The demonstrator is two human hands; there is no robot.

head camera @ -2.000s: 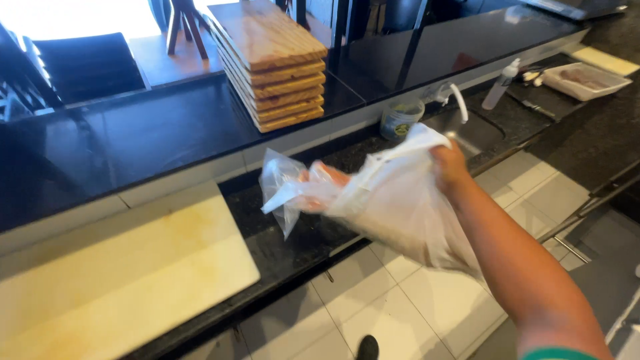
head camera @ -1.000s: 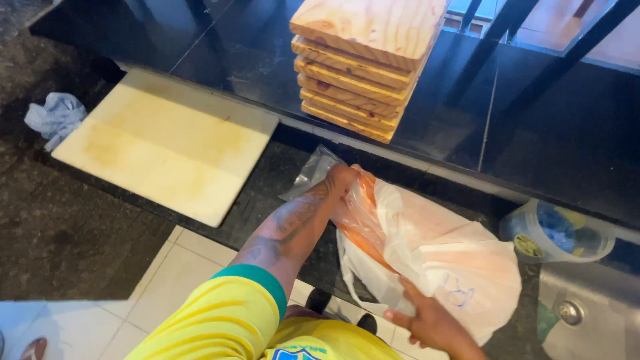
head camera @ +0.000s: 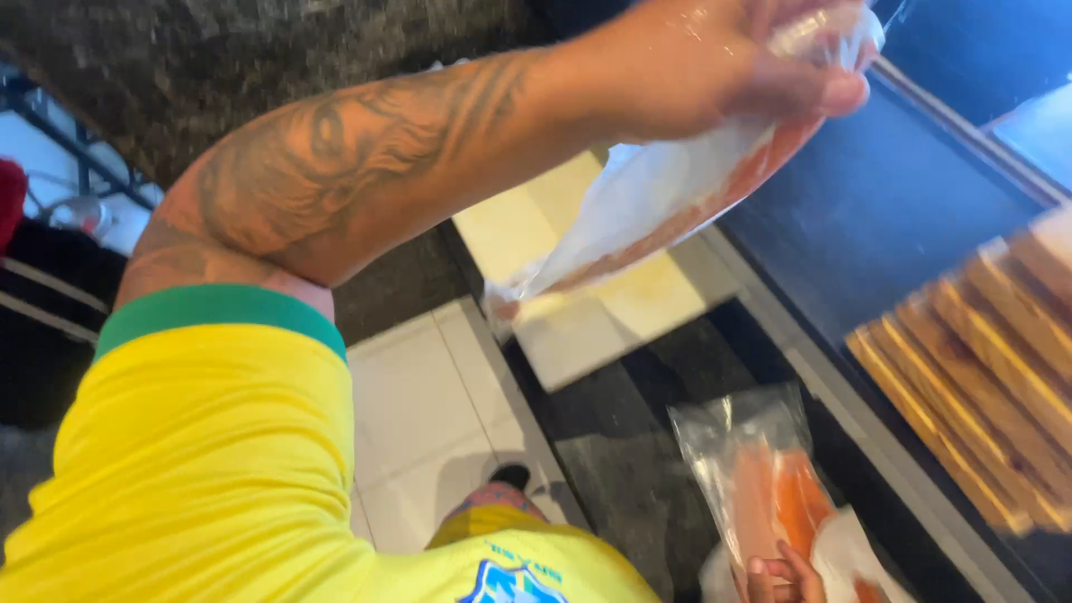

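Note:
My left hand point(head camera: 754, 75), at the top right of the view, grips the upper end of a clear plastic bag point(head camera: 653, 226) with a long piece of reddish flesh inside. The bag hangs slanting down to the left, above the counter and in front of the pale cutting board point(head camera: 578, 343). At the lower right edge, my right hand point(head camera: 783, 578) has its fingertips closed on a second clear plastic bag point(head camera: 779, 494) holding orange fillets, which look like fish. A white plastic bag point(head camera: 846, 553) lies around its lower part. The rest of my right hand is cut off by the frame.
A stack of wooden boards point(head camera: 963, 377) stands on the raised dark ledge point(head camera: 888, 193) at right. The dark stone counter point(head camera: 636, 435) runs below it. Tiled floor point(head camera: 427, 394) shows beside my body. A red and black object, blurred, is at the far left.
My left hand has lifted away from the white bag with a bagged piece in it. The orange fillets remain by my right hand. The view has turned strongly.

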